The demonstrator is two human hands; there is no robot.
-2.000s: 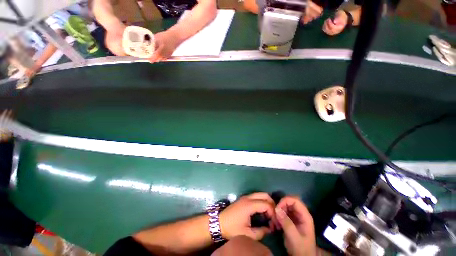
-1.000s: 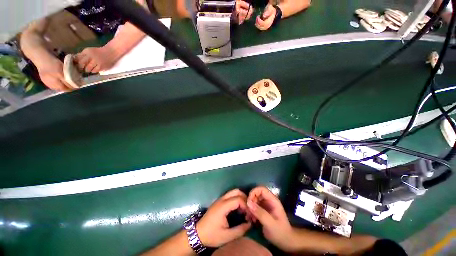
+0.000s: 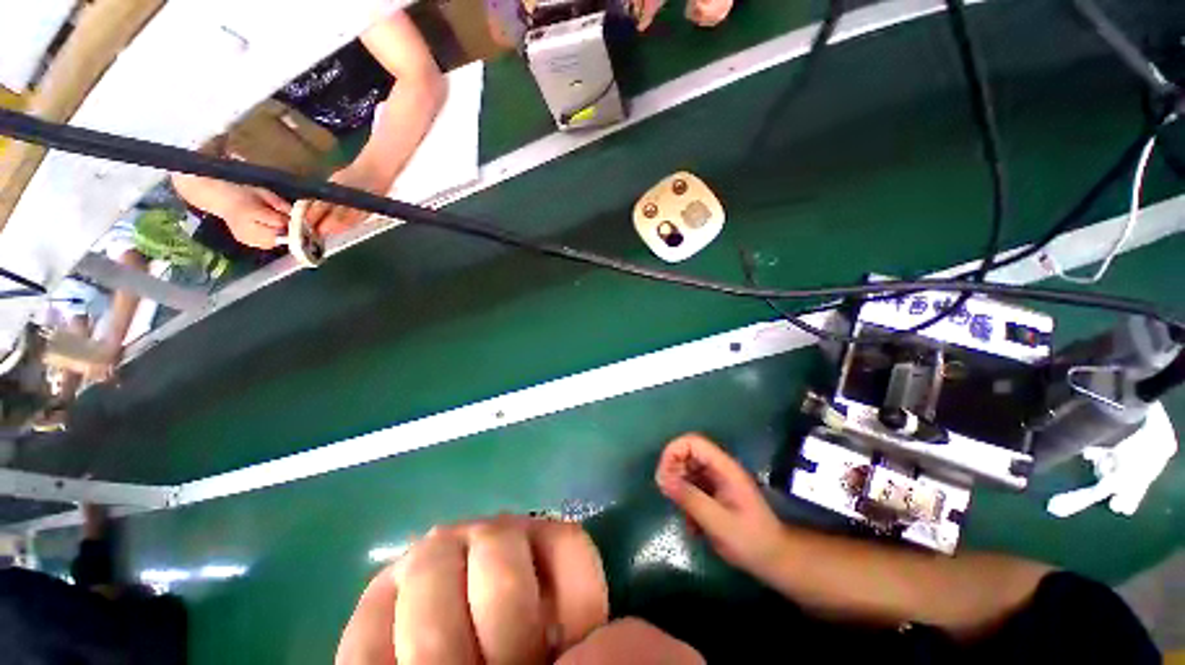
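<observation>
My left hand is large and close to the camera at the bottom, its fingers curled and knuckles showing; what is inside it is hidden. My right hand is over the green bench, left of the silver and black screw feeder. Its thumb and fingers are curled together; any small thing at the fingertips is too small to tell. The hands are apart. A cream plastic housing with round holes lies on the dark green belt.
A grey driver and white glove are right of the feeder. Black cables cross the view. Across the belt, a person's hands hold a cream housing beside white paper; a grey box stands nearby. A metal rail edges the belt.
My hands have separated. My left hand has come up close to the camera, and its watch is out of sight. The view has shifted and tilted.
</observation>
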